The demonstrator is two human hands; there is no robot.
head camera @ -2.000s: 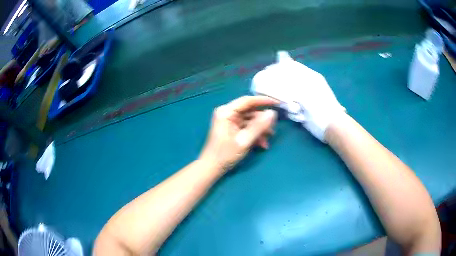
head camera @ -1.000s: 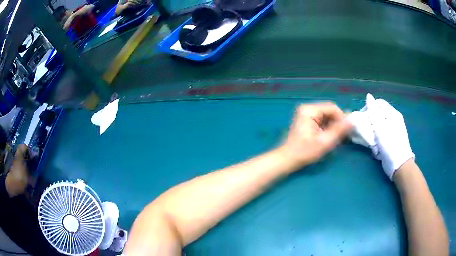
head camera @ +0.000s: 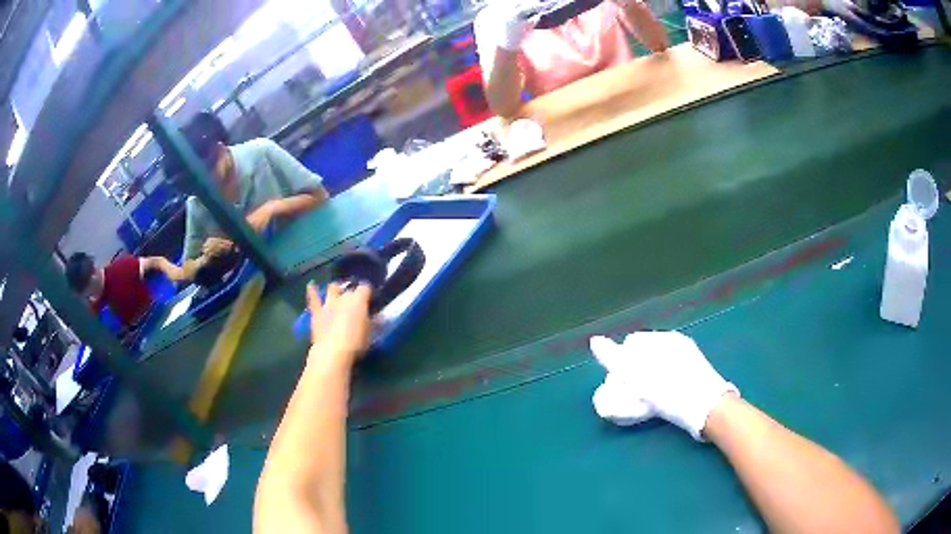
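A blue tray [head camera: 459, 205] with a white liner stands on the dark green belt, left of centre. Black headphones [head camera: 401, 266] lie at its near left end. My bare left hand [head camera: 339, 315] is on the near ear cup, fingers at the cup; the fingertips are partly hidden. My gloved right hand [head camera: 657, 384] is curled over the green bench, right of centre. Something white shows at its fingers, and I cannot tell cloth from glove.
A white bottle [head camera: 905, 269] with its flip cap open stands at the right. A crumpled white scrap [head camera: 209, 474] lies at lower left. A green post and a yellow bar [head camera: 227, 349] stand left of the tray. Several people sit beyond the belt and at left.
My left hand has moved from beside my right hand to the headphones in the tray. The view has shifted; the fan has left the picture and the bottle is in view again.
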